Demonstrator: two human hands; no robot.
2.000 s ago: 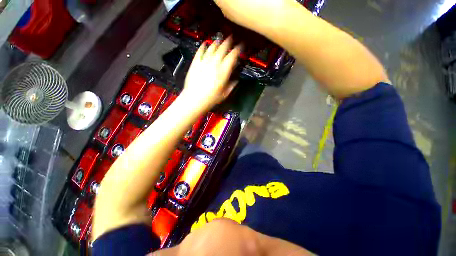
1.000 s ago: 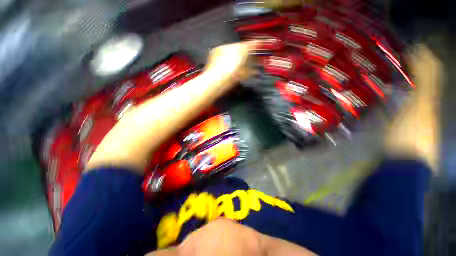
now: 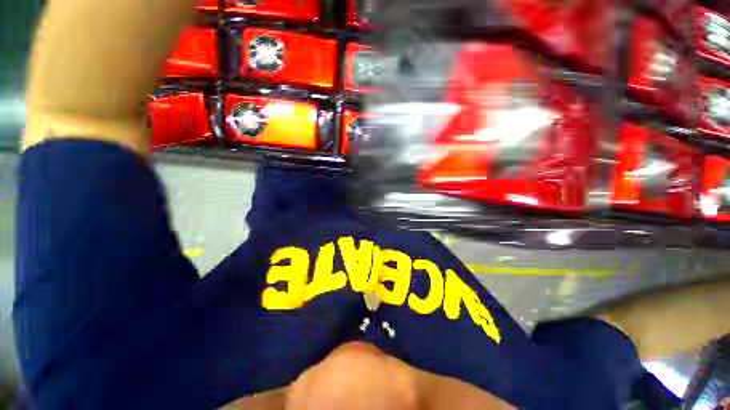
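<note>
A black plastic tray (image 3: 244, 155) with glossy red-orange units (image 3: 308, 60) lies at the upper left, close in front of my body. Round silver discs sit near the ends of its units. A second black tray (image 3: 560, 234) fills the upper right. It holds red units, looks larger and nearer, and is blurred at its left end. The two trays overlap in view; whether they touch cannot be told. My left forearm runs off the top edge and my right forearm off the right edge. Both my hands are out of the picture.
Grey floor with a yellow line (image 3: 552, 271) shows between the right tray and my right arm. More grey floor (image 3: 204, 204) shows below the left tray. A dark object with a bright patch (image 3: 712, 376) is cut off at the lower right corner.
The view has turned and come nearer the trays. The right tray now reaches across the upper right, above my shirt. Both hands have left the picture, and the fan base is out of view.
</note>
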